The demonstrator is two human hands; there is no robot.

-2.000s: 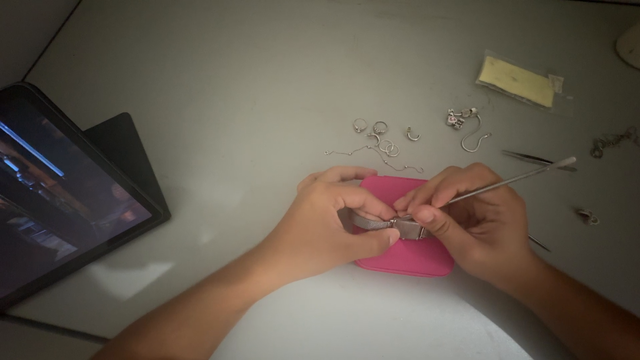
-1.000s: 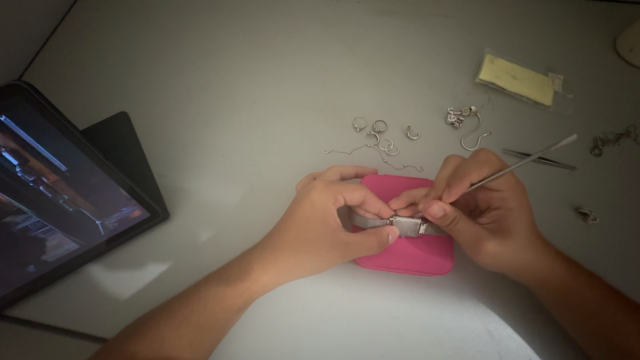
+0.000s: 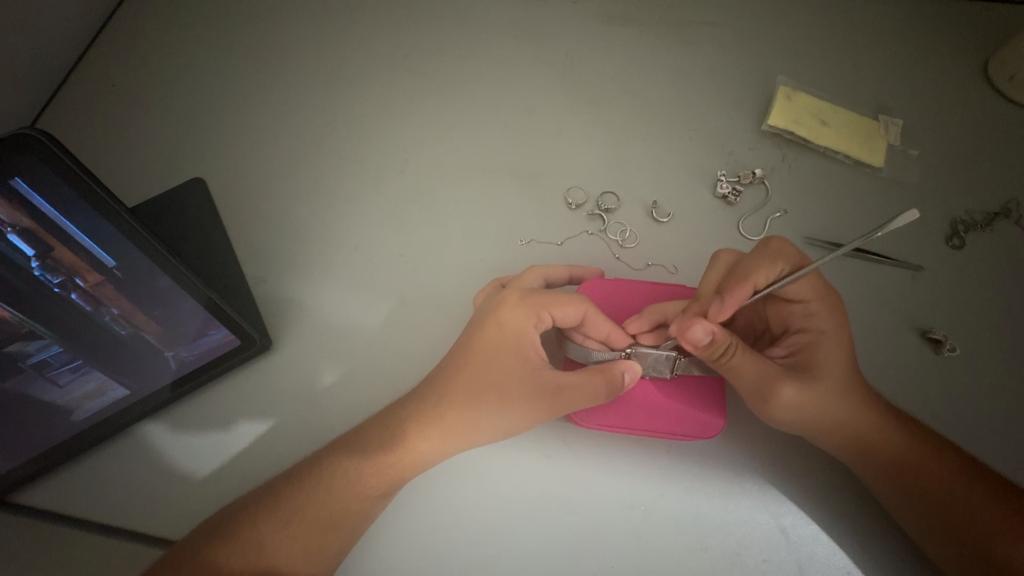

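Observation:
A silver wristwatch [image 3: 654, 362] with a rectangular case and a metal mesh band lies over a pink case [image 3: 652, 408] with rounded corners. My left hand [image 3: 520, 352] pinches the watch at the left end of its case, between thumb and fingers. In my right hand [image 3: 768, 344] is a thin metal tool with a flattened end [image 3: 832, 261], slanting up to the right. Its lower tip is at the upper edge of the watch case, partly hidden by my fingers. Part of the band passes under my right fingers.
Above the pink case lie several rings [image 3: 608, 201], a thin chain bracelet [image 3: 590, 233] and a charm bracelet [image 3: 754, 200]. Metal tweezers [image 3: 868, 254], a yellow cloth or pad in clear plastic [image 3: 828, 126] and more jewellery [image 3: 940, 342] lie to the right. A tablet [image 3: 104, 320] stands at the left.
Two seconds ago my right hand was lower on the tool and nearer the watch; it has since shifted slightly to the right and the tool stands steeper. My left hand has stayed on the watch.

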